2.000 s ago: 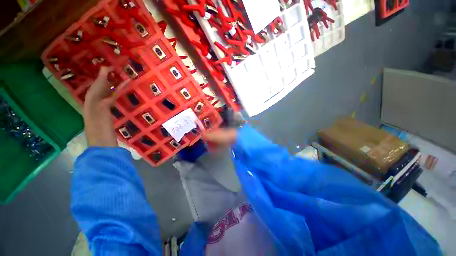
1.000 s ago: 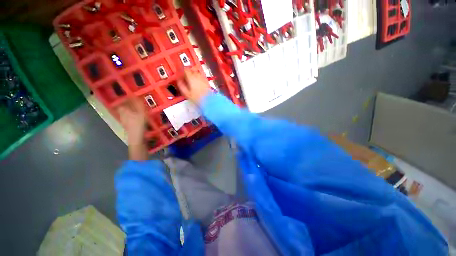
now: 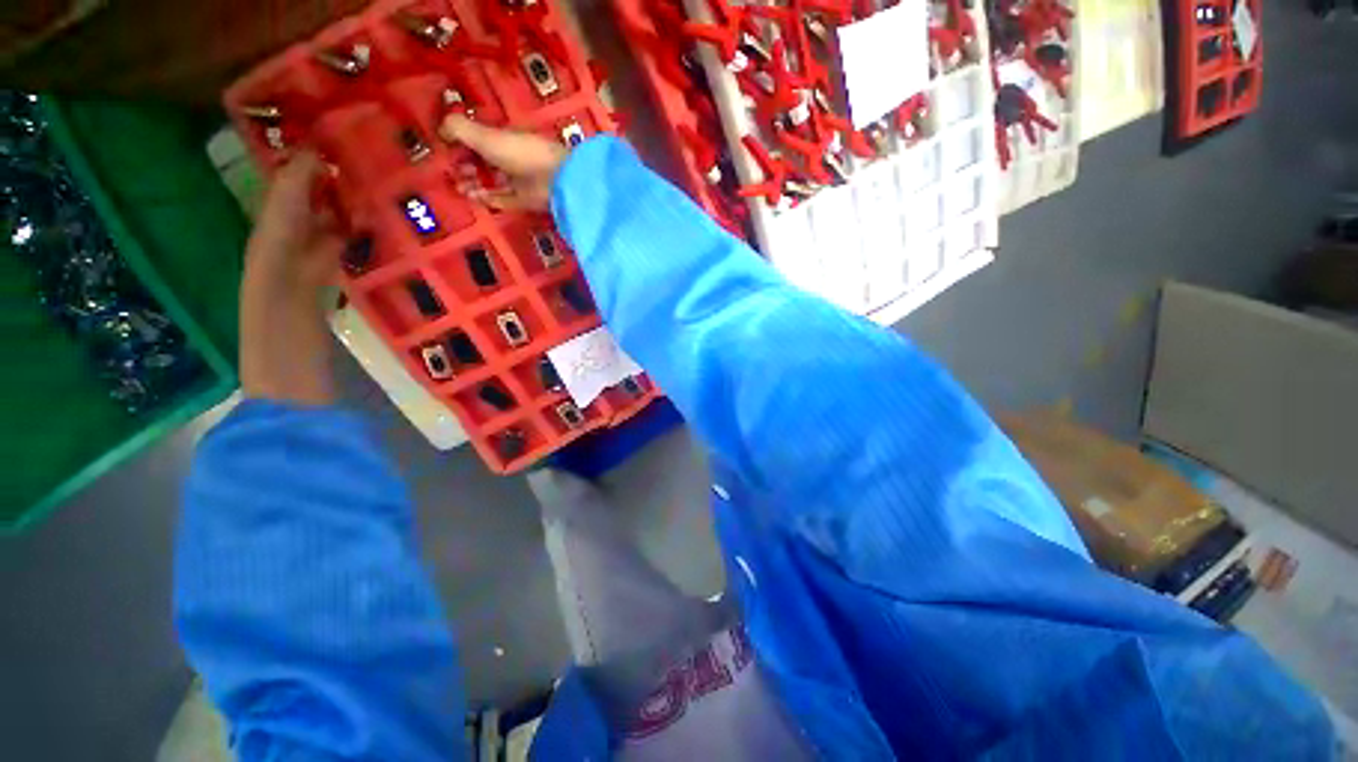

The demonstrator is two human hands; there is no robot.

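Note:
A red compartment tray (image 3: 499, 432) lies tilted in front of me, with small dark electronic units in many pockets. One unit (image 3: 422, 216) has a glowing screen. Red spring clamps grip several units in the upper rows. A white paper slip (image 3: 591, 365) lies on the lower right pockets. My left hand (image 3: 291, 223) is over the tray's left edge; its fingers are blurred and any hold is unclear. My right hand (image 3: 514, 161) reaches over the upper middle pockets, fingers bent close to a unit and red clamp parts; whether it grips one is unclear.
A white compartment tray (image 3: 879, 238) with piled red clamps stands to the right, with another small red tray (image 3: 1221, 67) farther right. A green crate (image 3: 157, 268) with shiny pieces is at left. A deep blue bin (image 3: 633, 438) shows below the tray. A brown carton (image 3: 1110, 499) is lower right.
Both hands have moved up the tray since a second ago, the left from the lower left edge and the right from the middle pockets. The paper slip remains on the tray.

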